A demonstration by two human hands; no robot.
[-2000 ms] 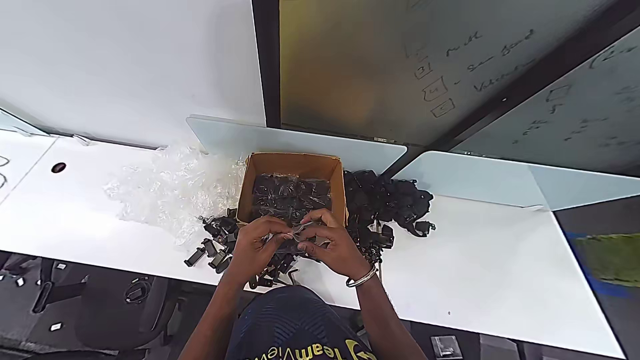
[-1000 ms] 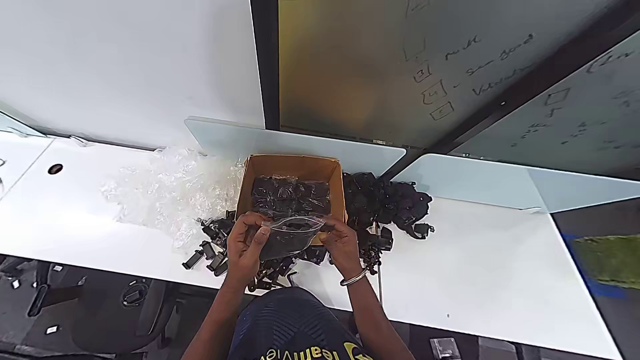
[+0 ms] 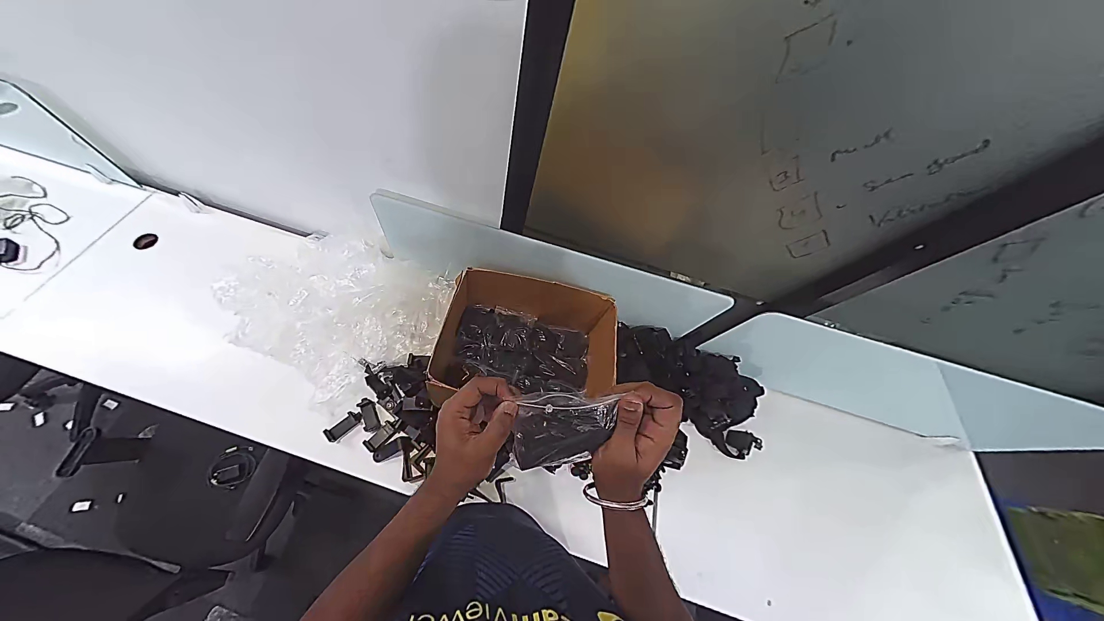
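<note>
A clear plastic zip bag (image 3: pixel 565 431) with something dark behind or in it is stretched between my hands, just in front of the box. My left hand (image 3: pixel 473 429) pinches its left top corner between thumb and fingers. The right top corner is pinched by my right hand (image 3: pixel 640 424), which has a bangle at the wrist. Behind the bag stands an open cardboard box (image 3: pixel 535 293) that holds several black items in clear plastic (image 3: pixel 522 341). Whether the dark shape at the bag is inside it, I cannot tell.
A heap of clear plastic bags (image 3: pixel 336 310) lies left of the box. Black clamp-like parts (image 3: pixel 379 423) are scattered at its front left, and a pile of black items (image 3: pixel 707 379) lies right. Glass dividers (image 3: pixel 552 263) rise behind on the white table (image 3: pixel 828 517).
My hands were close together over the box's front edge two seconds ago; they are now apart, with the zip bag's mouth spread flat between them.
</note>
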